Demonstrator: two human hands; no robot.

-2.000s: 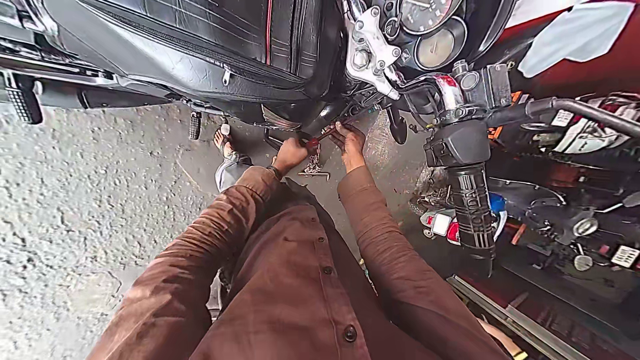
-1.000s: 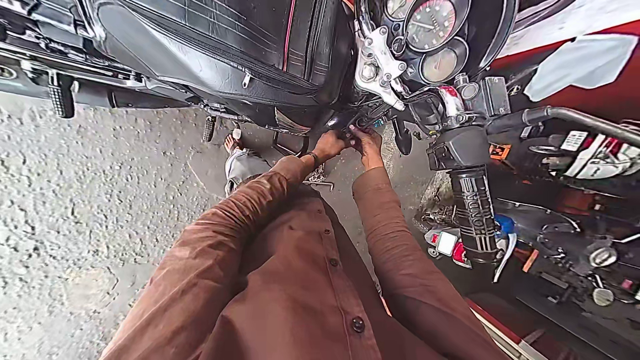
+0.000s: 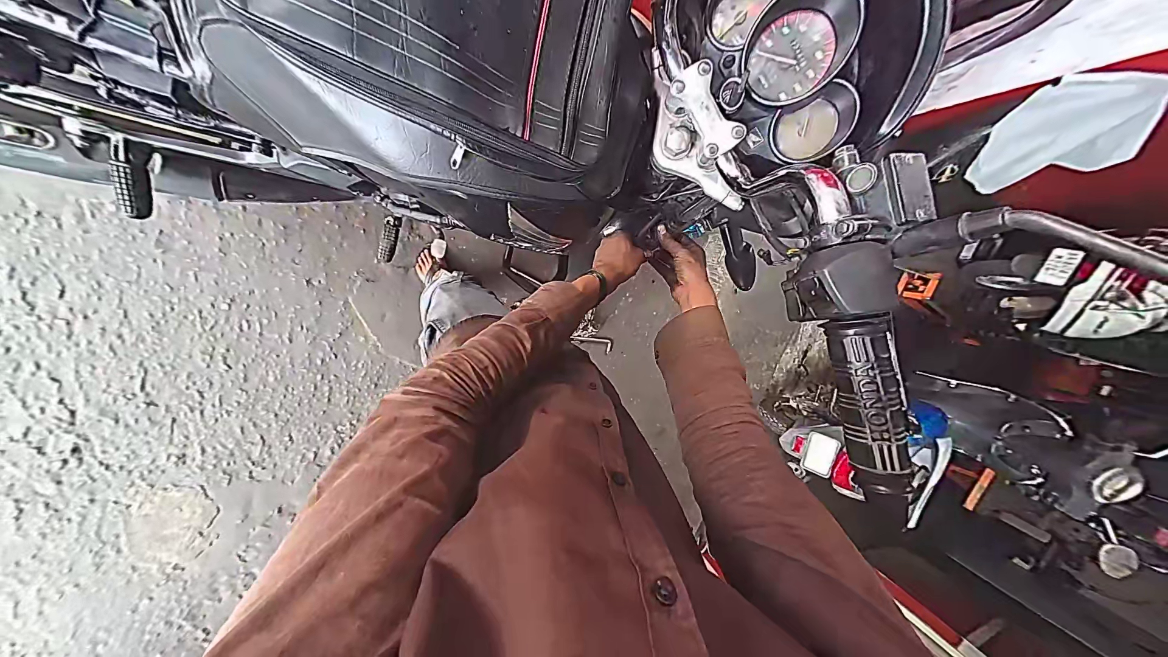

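Note:
A motorcycle with a black padded tank cover (image 3: 438,100) stands across the top of the head view. My left hand (image 3: 620,258) reaches in beneath the front of the tank, beside the dark side panel. Close to its right, my right hand (image 3: 683,266) has its fingers raised at dark parts and a small blue part (image 3: 697,228) under the handlebar clamp (image 3: 698,132). What the fingers touch is too small and dark to tell. An L-shaped metal piece (image 3: 593,341) shows below my hands, near the ground.
The black handlebar grip (image 3: 871,397) and the round gauges (image 3: 792,57) are at the right of my arms. Farther right are more motorcycle parts and a whitish cloth (image 3: 1068,132) on a red surface. Rough concrete ground (image 3: 182,365) lies at the left, with a bare foot (image 3: 429,263) near a footrest.
Two seconds ago my hands were lower and a red item showed between them; it is not seen now. Both hands have moved in closer under the front of the tank.

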